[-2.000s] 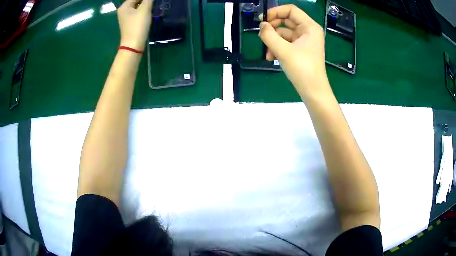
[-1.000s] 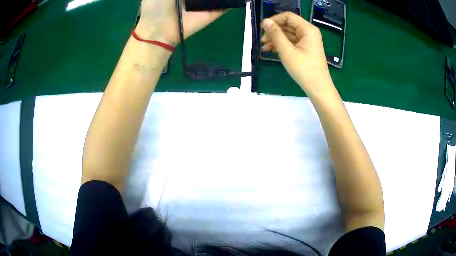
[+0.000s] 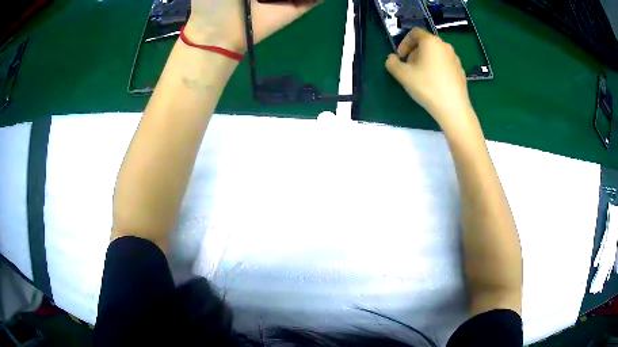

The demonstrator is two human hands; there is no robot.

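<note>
My left hand (image 3: 223,27) is at the top edge, partly cut off, with a red string round its wrist. It holds a black phone middle frame (image 3: 288,90) whose open window shows the green belt; the frame's top is cut off. My right hand (image 3: 434,71) is at the upper right, its thumb and fingertips on the near end of another dark frame (image 3: 401,17). Its grip is partly hidden by the fingers. That frame overlaps a frame lying on the belt beside it (image 3: 480,51).
Another frame (image 3: 141,61) lies left of my left wrist. Single frames lie at the far left (image 3: 12,71) and far right (image 3: 602,112). A black tray (image 3: 576,34) is at the upper right. White foam sheeting (image 3: 325,203) lies nearest me. A white strip (image 3: 347,54) crosses the green belt.
My right hand has moved right and slightly down, onto a frame that is now tilted. My left hand keeps holding its frame. The frame left of my wrist shows more.
</note>
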